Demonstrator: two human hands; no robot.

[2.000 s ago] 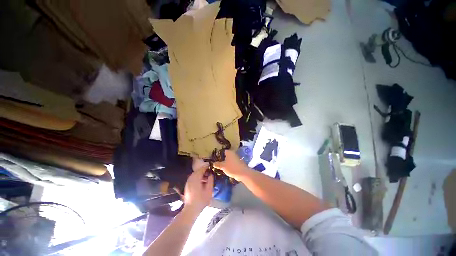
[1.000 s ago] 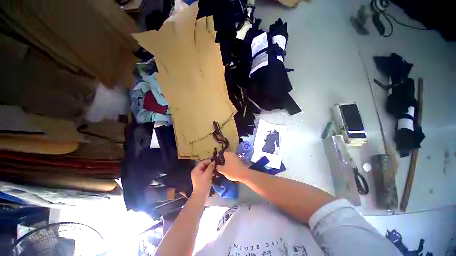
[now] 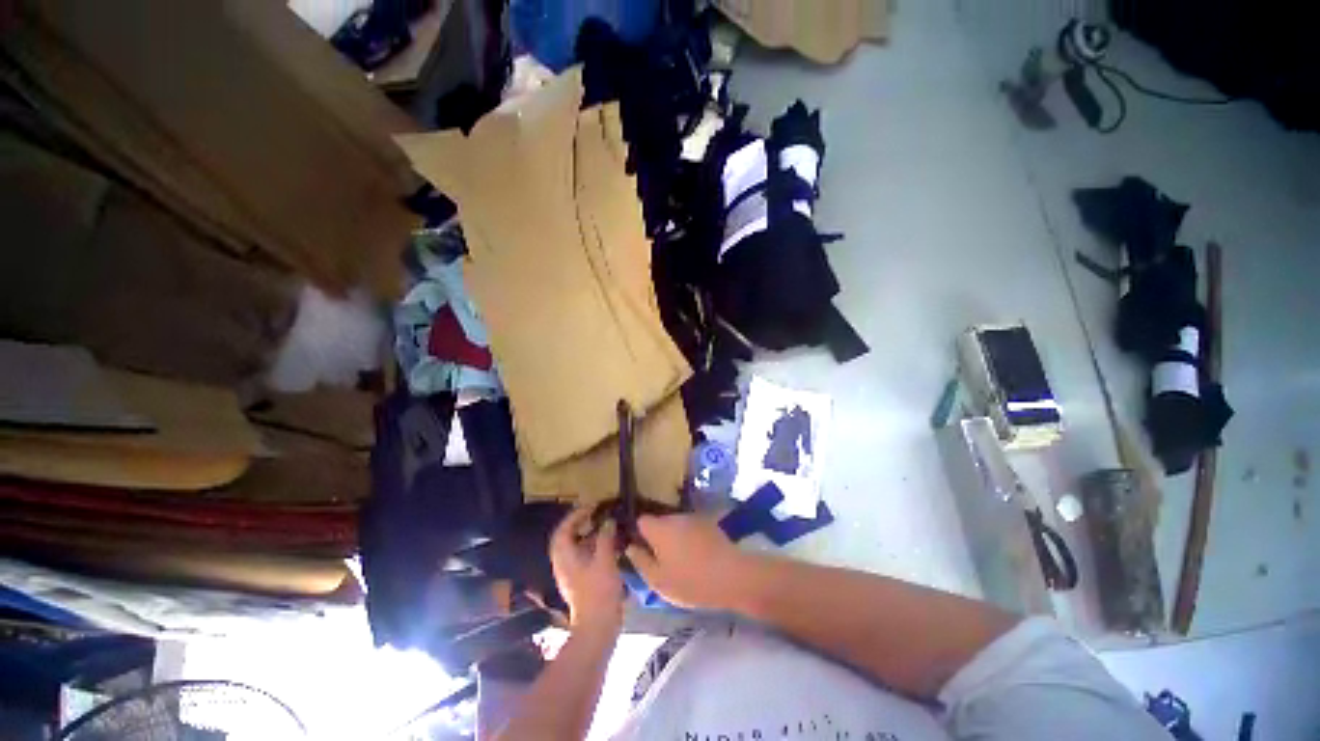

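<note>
A stack of tan card patterns [image 3: 557, 275] lies in front of me, its near end towards my body. A dark narrow tie [image 3: 627, 452] runs from the near part of the stack straight to my hands. My left hand [image 3: 588, 562] pinches the tie's near end from the left. My right hand [image 3: 680, 557] grips it from the right, close beside my left hand. The fingertips and the end of the tie partly hide each other, so I cannot tell if it is knotted.
Right of the stack lie a style sheet [image 3: 783, 446], a navy strip [image 3: 775, 517] and a dark banded bundle [image 3: 775, 246]. Further right are a smartphone [image 3: 1013, 365], shears [image 3: 1048, 547], a speckled block [image 3: 1122, 550], another bundle [image 3: 1158, 326] and a wooden stick [image 3: 1202, 449]. A fan [image 3: 181, 712] is bottom left.
The tie was loose and curled over the stack's near end; it is now straight and taut. Both hands have moved a little nearer my body.
</note>
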